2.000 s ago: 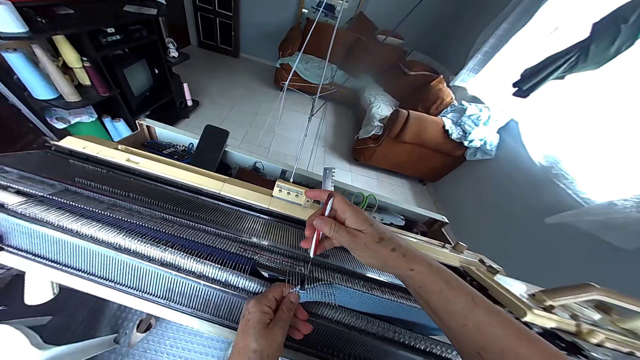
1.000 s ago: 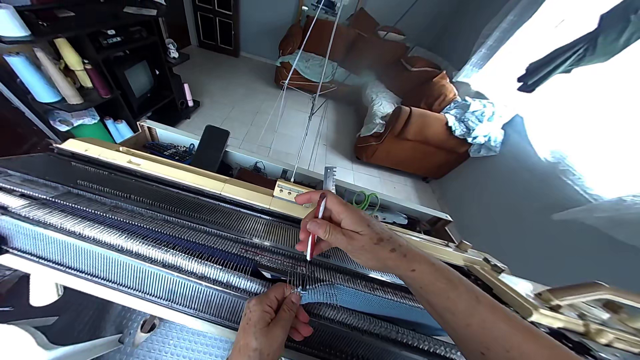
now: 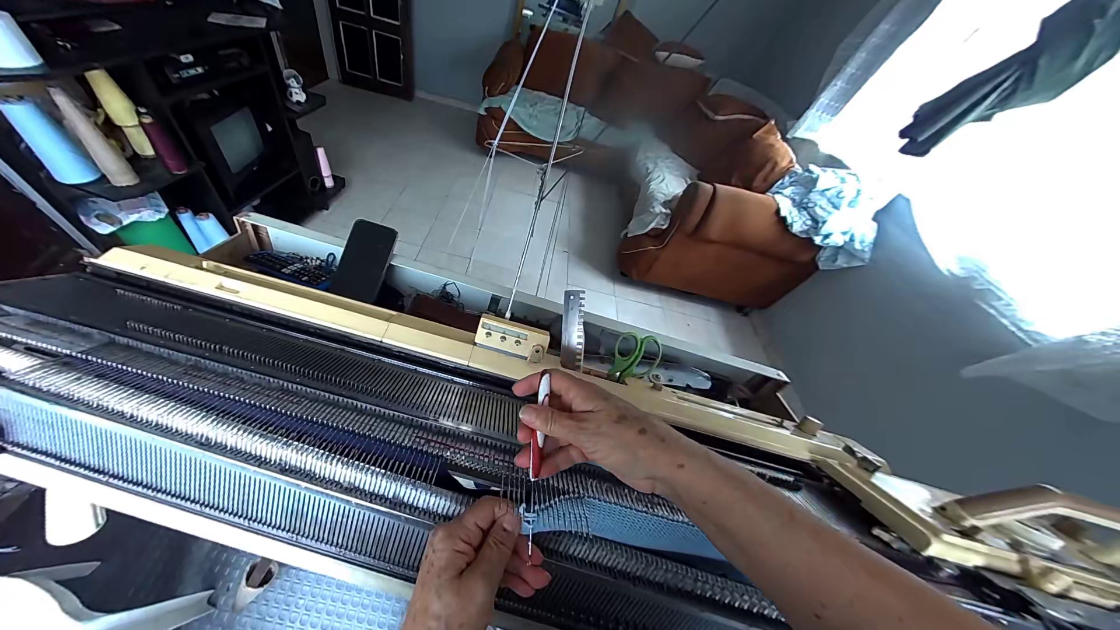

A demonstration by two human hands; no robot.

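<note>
A knitting machine with two needle beds (image 3: 289,350) runs across the view. Light blue knitted fabric (image 3: 630,525) hangs between the beds, right of centre. My right hand (image 3: 582,424) grips a red-and-white handled tool (image 3: 536,437), whose thin metal end points down to the left edge of the knitting. Just below, my left hand (image 3: 481,556) pinches at that same edge with thumb and forefinger, close to a thin metal shaft. Whether it holds yarn or fabric cannot be made out.
Behind the beds are a yarn tension unit (image 3: 512,339), a toothed metal comb (image 3: 573,328), green-handled scissors (image 3: 636,354) and a black phone (image 3: 363,261). The machine's carriage (image 3: 980,534) is at the far right. Yarn cones (image 3: 48,140) stand on a shelf at left.
</note>
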